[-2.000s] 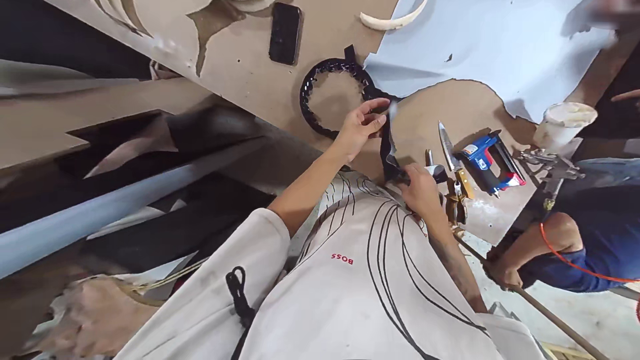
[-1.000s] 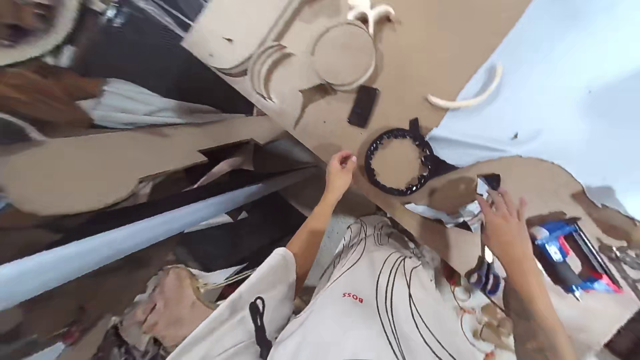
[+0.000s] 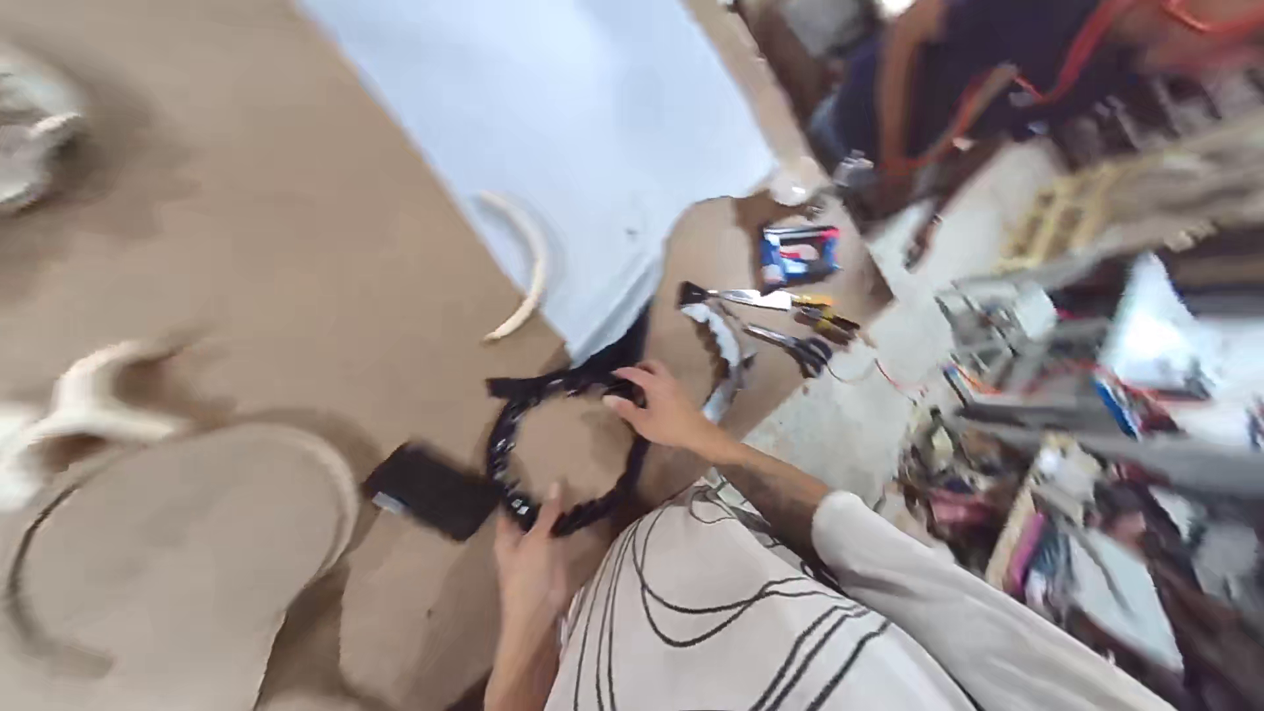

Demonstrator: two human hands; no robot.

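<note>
A black ring (image 3: 501, 442) with pale staple-like marks along its inner edge lies on the brown work surface. My left hand (image 3: 533, 553) grips its near edge, thumb on the inside. My right hand (image 3: 657, 405) holds the upper right part of the same ring between thumb and fingers. A black strap end sticks out at the ring's upper left. Black fabric (image 3: 629, 341) lies just beyond my right hand. Just left of the ring is a black phone (image 3: 432, 491). The picture is blurred in places.
Pale sheet material (image 3: 583, 128) covers the far side, with a curved cream strip (image 3: 533, 267) at its edge. To the right lie a blue staple gun (image 3: 800, 255), scissors (image 3: 790, 344) and a knife (image 3: 755, 297). A person (image 3: 899, 89) is at the upper right.
Both hands, apart from the ring a second ago, are now on it. My right hand has left the dark piece near the tools. The view has turned strongly.
</note>
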